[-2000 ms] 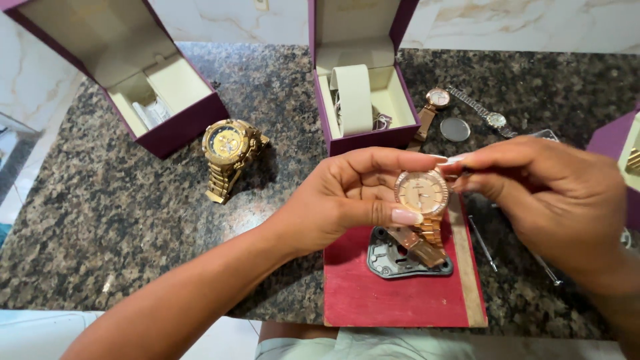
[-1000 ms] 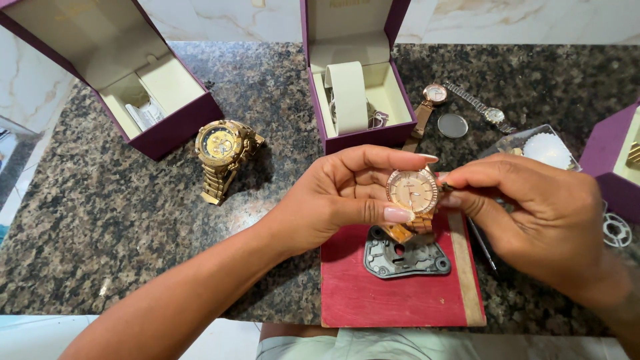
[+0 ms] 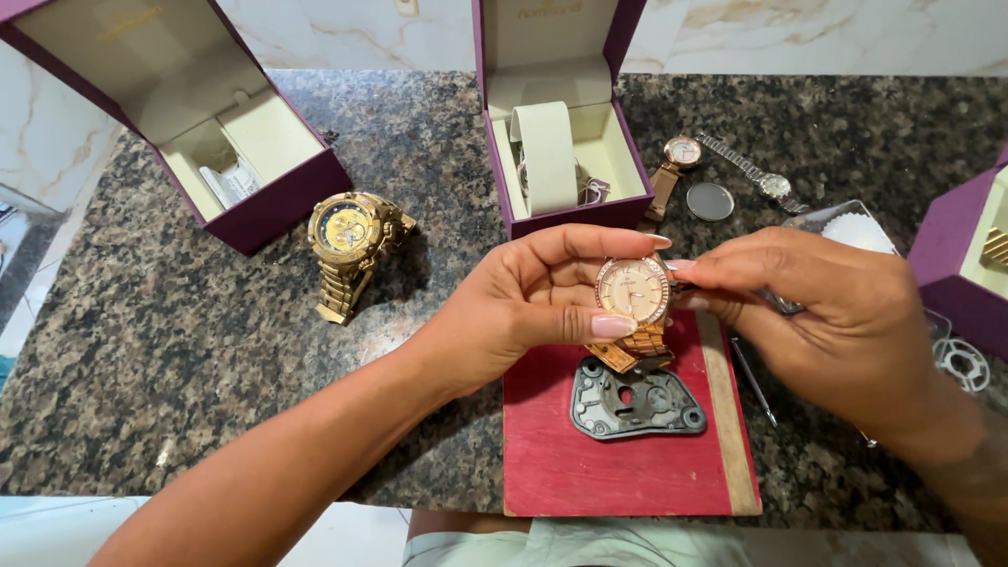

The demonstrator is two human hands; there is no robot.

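A rose-gold wristwatch with a stone-set bezel is gripped in my left hand, thumb at the lower edge of its case and fingers behind and above. My right hand pinches at the crown on the case's right side; the fingertips hide what exactly they hold. The watch's metal bracelet hangs below the case, over a grey metal plate with recesses and holes. That plate lies on a red hardcover book with a tan strip along its right side.
A large gold watch stands left, near an open purple watch box. Another open box holds a cushion. Behind my right hand are a rose-gold watch, a silver watch, a round metal disc and a clear container. A thin tool lies right of the book.
The watch in my left hand has shifted slightly, and its bracelet now covers less of the grey plate than two seconds ago. My right fingers stay at its crown side.
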